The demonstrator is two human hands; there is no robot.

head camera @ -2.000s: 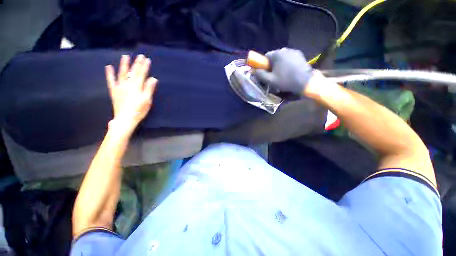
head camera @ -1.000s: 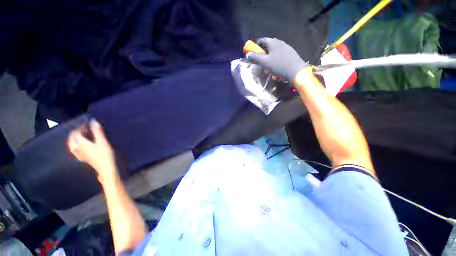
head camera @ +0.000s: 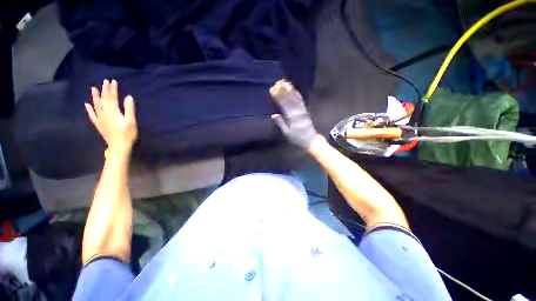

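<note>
A dark navy garment (head camera: 194,106) lies over the padded board (head camera: 44,126), its upper part in loose folds behind. My bare left hand (head camera: 114,117) lies on the cloth near the board's left part, fingers spread, holding nothing. My right hand (head camera: 295,117), in a grey glove with bare fingertips, rests at the garment's right part, fingers together and thumb apart, with no grip on the cloth visible. The silver steam iron (head camera: 373,134) with an orange-brown handle stands parked to the right of my right hand, its tip pointing left.
A whitish steam hose (head camera: 470,134) runs right from the iron. A yellow hose (head camera: 464,50) curves at the upper right, with a black cord (head camera: 367,53) beside it. Green cloth (head camera: 470,126) lies behind the iron. A dark surface (head camera: 446,194) extends at the lower right.
My right hand has let go of the iron, now parked at the right, and moved left onto the garment. My left hand has opened out flat on the cloth.
</note>
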